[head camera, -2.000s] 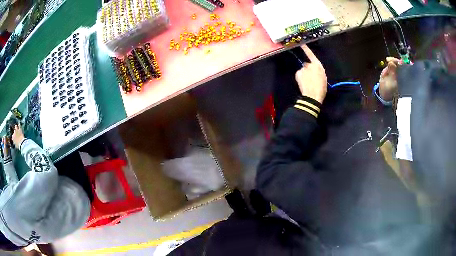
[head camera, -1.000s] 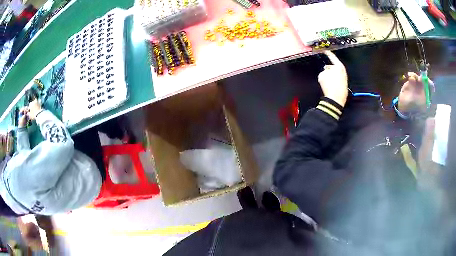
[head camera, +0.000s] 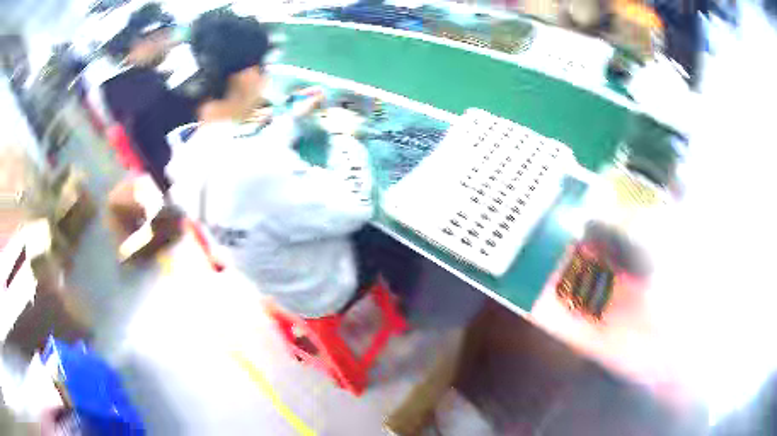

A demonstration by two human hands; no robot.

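Observation:
Neither of my hands is in view. Nearest in front of me, a white blister tray (head camera: 490, 192) with rows of small black parts lies on the green bench mat (head camera: 532, 271). A blurred dark bundle with yellowish bits (head camera: 586, 285) lies on the pink mat (head camera: 635, 341) at the right, which is washed out by glare. The frame is strongly motion-blurred.
A person in a light grey top (head camera: 273, 213) sits on a red stool (head camera: 362, 332) left of the tray. Other people sit behind. An open carton (head camera: 439, 383) stands under the bench. A blue container (head camera: 94, 387) is at lower left.
The view has swung to the left. The dark-sleeved person and the loose gold-yellow parts have left the clear view. The grey-topped person and the tray now appear more central.

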